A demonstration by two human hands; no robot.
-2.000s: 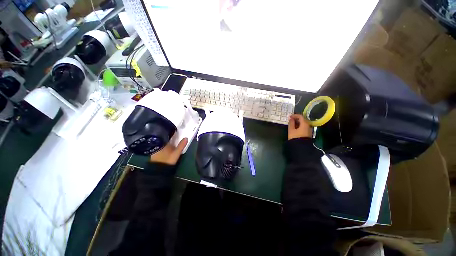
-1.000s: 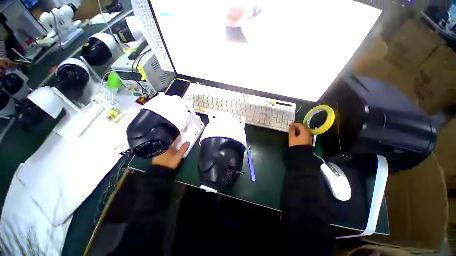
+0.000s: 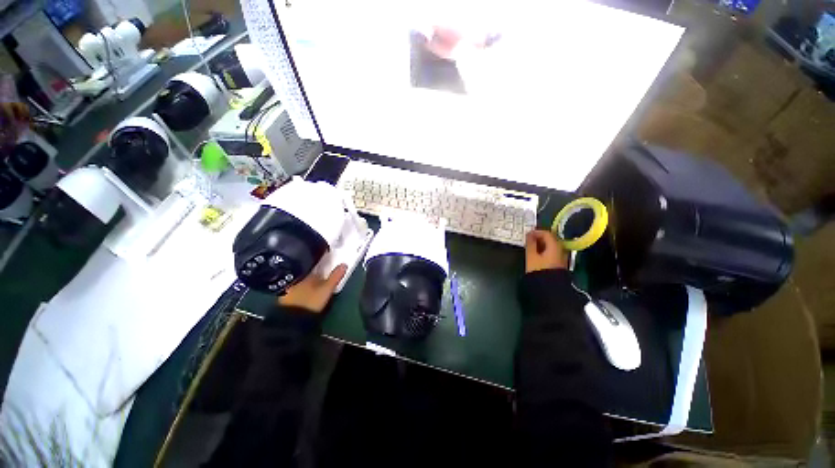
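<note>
A white-and-black dome camera [image 3: 284, 238] stands tilted at the left of the green mat [image 3: 490, 352], its LED face turned toward the lower left. My left hand [image 3: 314, 288] holds it from below, by the lower part near its white bracket [image 3: 352, 247]; some fingers are hidden behind it. A second dome camera [image 3: 403, 292] stands just right of it, untouched. A thin blue-purple stick [image 3: 457, 305] lies right of that. My right hand [image 3: 544, 250] rests at the right end of the keyboard [image 3: 435, 203], fingers curled; whether it holds something small cannot be told.
A monitor [image 3: 476, 91] glares behind the keyboard. A yellow tape roll [image 3: 580, 224], a white mouse [image 3: 613, 335] and a bulky black box [image 3: 700, 228] are at the right. A phone [image 3: 327, 168] lies left of the keyboard. More dome cameras [image 3: 137, 151] line the white-covered bench [image 3: 137, 315].
The LED face of the held camera has turned and its round LEDs show more clearly. The picture patch on the monitor has changed. Both hands have stayed nearly in place.
</note>
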